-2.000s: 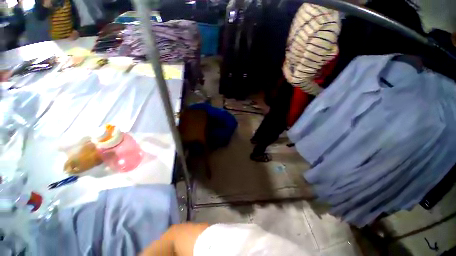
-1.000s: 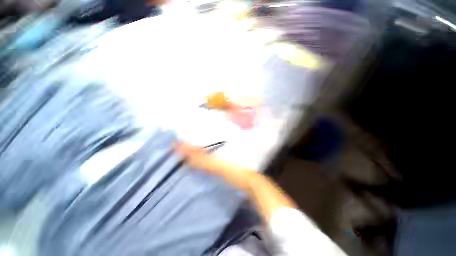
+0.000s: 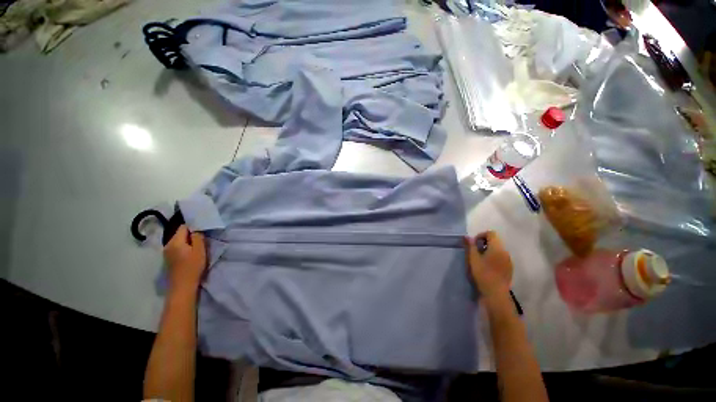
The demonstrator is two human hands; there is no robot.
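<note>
A blue-grey shirt lies flat on the white table, collar to the left and hem to the right. Its button placket runs straight between my hands. A black hanger hook sticks out of the collar. My left hand grips the shirt at the collar end of the placket. My right hand grips the hem end of the placket. A small dark tool shows beside my right hand, its tip sticking out below the fist.
A heap of blue-grey shirts with black hooks lies further up the white table. At right are a red-capped bottle, blue pen, orange-brown bag, pink bottle and clear poly bags.
The view has swung from the rail and aisle to the table. My hands are now on the shirt's two ends. The hanging shirts and the other person are out of view.
</note>
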